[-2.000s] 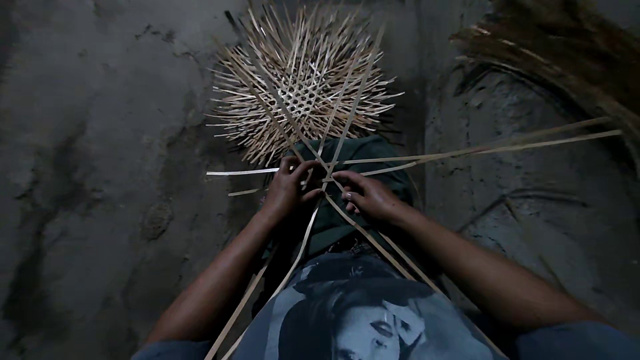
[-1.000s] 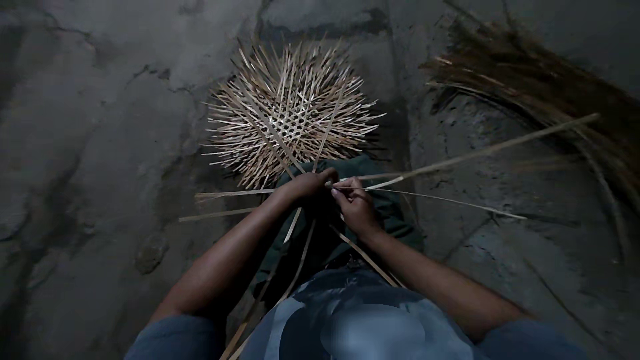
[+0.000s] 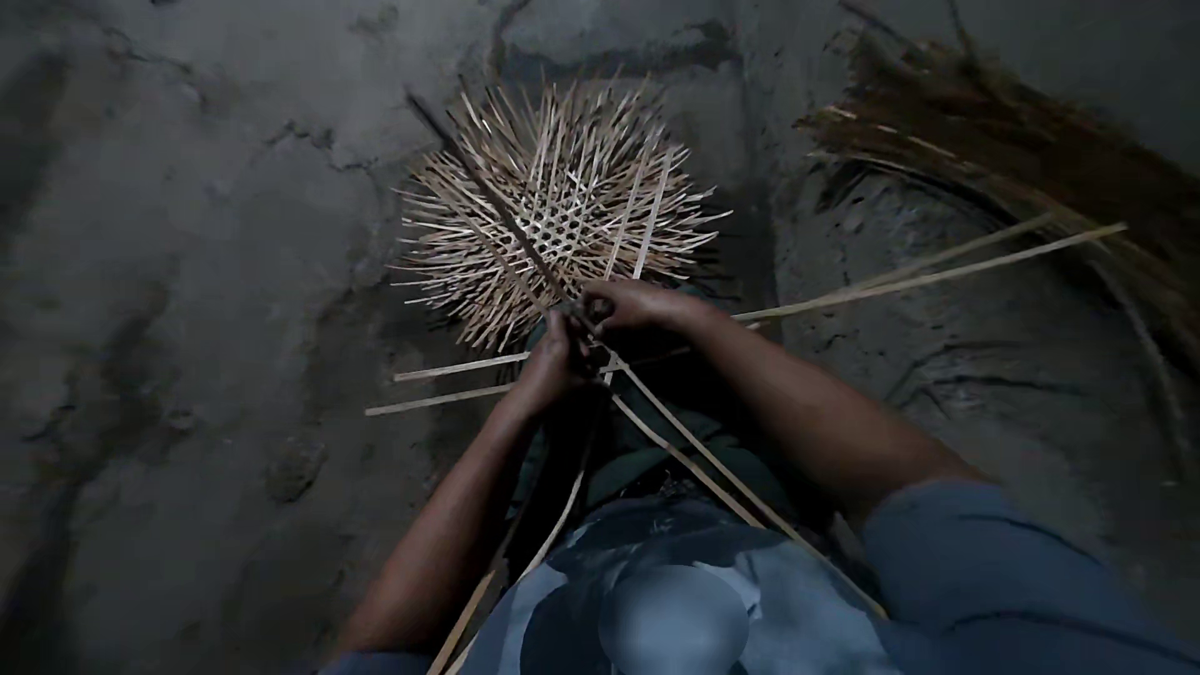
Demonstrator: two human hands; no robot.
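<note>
Both hands meet over my lap at a crossing of long, flat strips that look like split bamboo (image 3: 675,427). My left hand (image 3: 553,361) grips the crossing from its left side, with two strips sticking out beyond it to the left. Bent over the top of the crossing, my right hand (image 3: 623,309) pinches a darker strip (image 3: 487,192) that slants up and to the left. Other strips run right past my forearm and down across my shirt. The fingertips and the centre of the weave are partly hidden in shadow.
Just beyond my hands, a stack of woven open-mesh pieces with spiky strip ends (image 3: 562,220) lies on the grey concrete floor (image 3: 234,281). A large bundle of thin brown strips (image 3: 1012,150) rests at the upper right.
The dark strip now slants to the upper left; one second ago it does not show there. My right hand has moved up over the crossing, and my left hand is now lower.
</note>
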